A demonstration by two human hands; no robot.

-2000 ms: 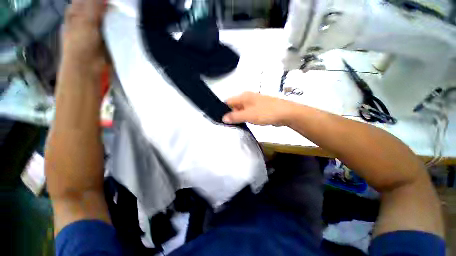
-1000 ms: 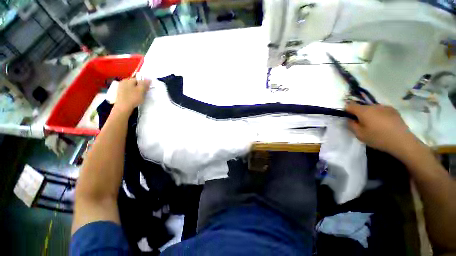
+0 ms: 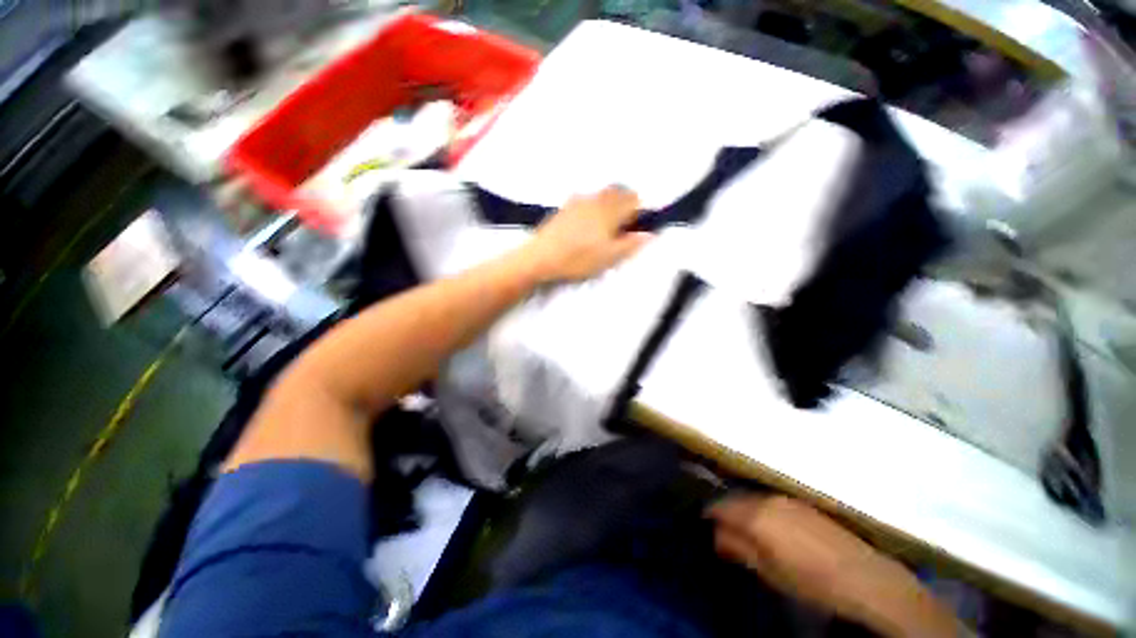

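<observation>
The white lining (image 3: 561,334) with black facing bands lies over the table's left part and hangs over its front edge. A wide black piece (image 3: 872,262) of the garment lies towards the machine. My left hand (image 3: 592,234) is on the black band and white cloth at the middle; its fingertips are blurred, so whether it grips is unclear. My right hand (image 3: 779,536) is low, below the table's front edge over my lap, blurred, with no cloth seen in it.
The red plastic basket (image 3: 299,125) stands left of the table, holding pale items. Black shears (image 3: 1071,461) lie on the table (image 3: 972,480) at the right. The sewing machine (image 3: 1084,187) is blurred at the right edge. A small pale-topped stand (image 3: 133,266) is at the left.
The view has turned. My left hand has moved from the cloth's left end to its middle. My right hand has let go of the band and dropped below the table edge. The garment is now folded and bunched.
</observation>
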